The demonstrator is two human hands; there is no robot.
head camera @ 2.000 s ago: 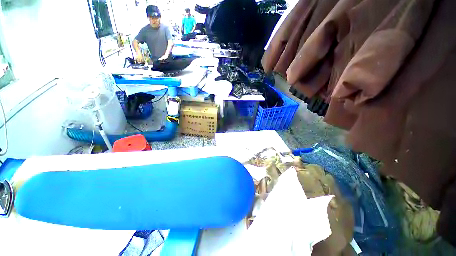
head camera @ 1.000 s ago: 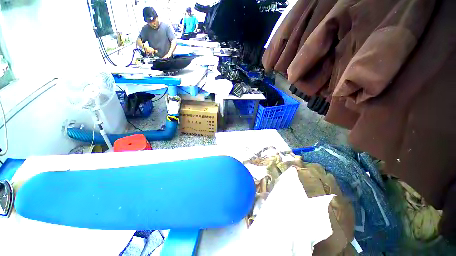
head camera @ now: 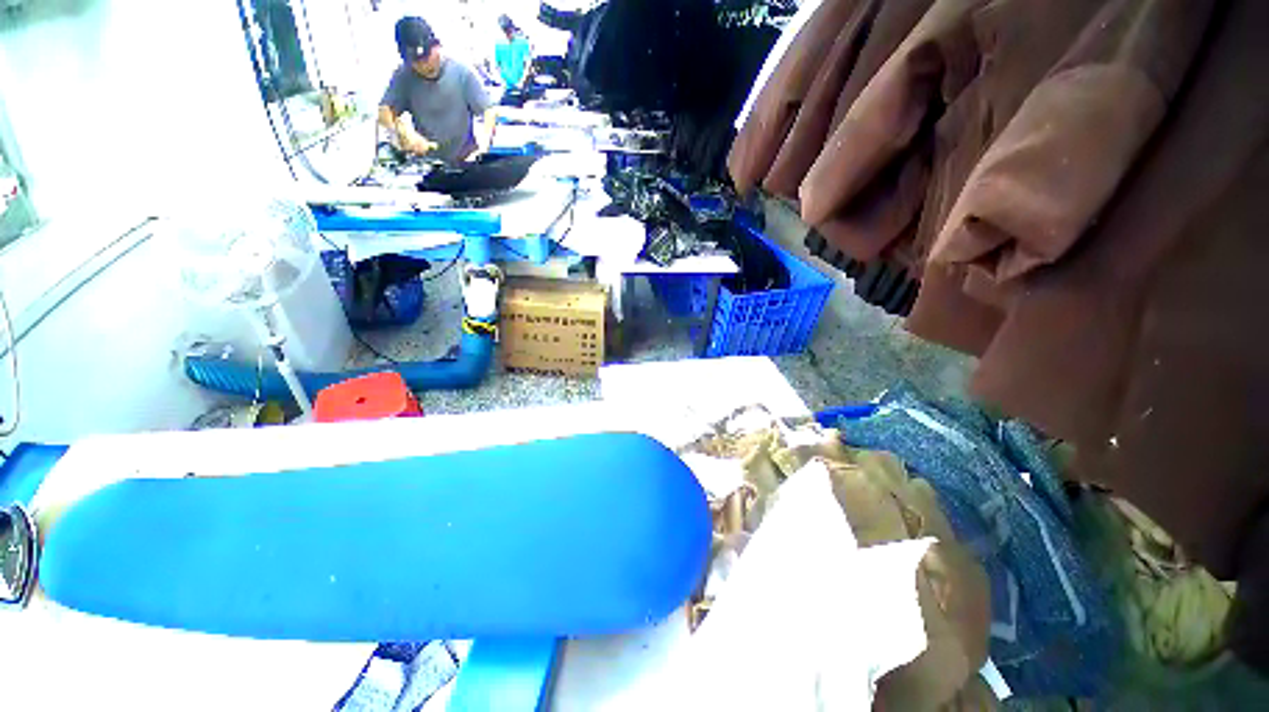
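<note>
Neither of my hands is in the picture. Nearest in front of me is the sleeve ironing board (head camera: 376, 536), long, blue and padded, with its rounded end to the right. It stands over the white-covered table (head camera: 181, 668). The edge of a steam iron (head camera: 16, 554) shows at the far left, cut off by the frame. White cloth or paper (head camera: 807, 598) lies at the right over crumpled tan cloth (head camera: 946, 612). A small dark and white patterned thing (head camera: 397, 675) shows below the board.
Brown garments (head camera: 1099, 251) hang close at the right. Blue denim-like cloth (head camera: 995, 522) lies below them. Beyond the table are a red stool (head camera: 365, 398), a white fan (head camera: 251, 264), a carton (head camera: 553, 327) and a blue crate (head camera: 772, 313). A person (head camera: 439, 109) stands at another table; another person is behind.
The person at the far table has bent forward, an arm moved over the dark cloth there. The farthest person has shifted slightly left. The things near me look unchanged.
</note>
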